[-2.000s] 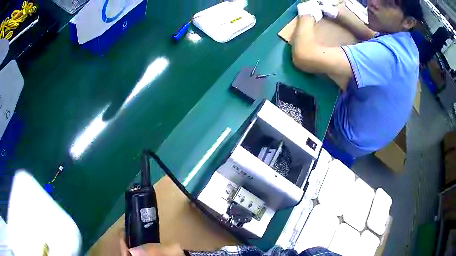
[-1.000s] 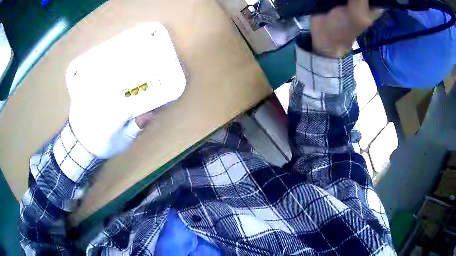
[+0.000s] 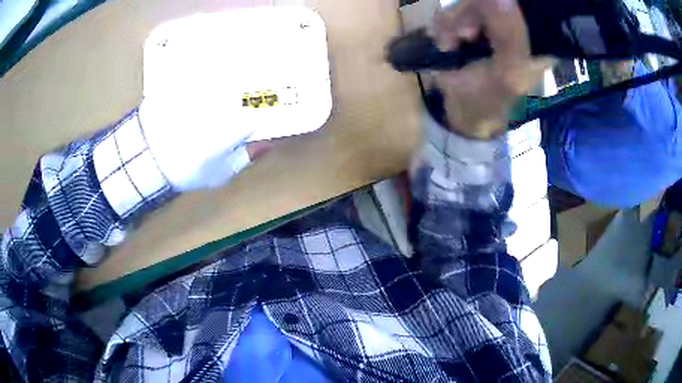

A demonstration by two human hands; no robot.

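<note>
A white router unit point(image 3: 232, 63) lies on the tan cardboard work pad point(image 3: 366, 112), with yellow Ethernet ports point(image 3: 260, 99) near its lower edge and small screw holes near its far corners. My left hand point(image 3: 198, 149), in a white glove with a bare fingertip showing, holds the router's near left edge; glove and housing blend together. My right hand point(image 3: 486, 67), bare and blurred, grips the black electric screwdriver point(image 3: 441, 56) above the pad, to the right of the router. The driver's tip points left and is too blurred to make out.
The black driver cable point(image 3: 583, 93) runs off to the right. White stacked covers point(image 3: 529, 209) stand beside the bench at the right. Another person's blue clothing point(image 3: 617, 146) shows at the upper right. Part of the screw feeder shows behind my right hand. Cardboard boxes point(image 3: 624, 340) are at the lower right.
My right hand has moved the screwdriver left, away from the feeder and over the pad. The router and my left hand now appear further right and higher, with the view shifted. My left hand still holds the router.
</note>
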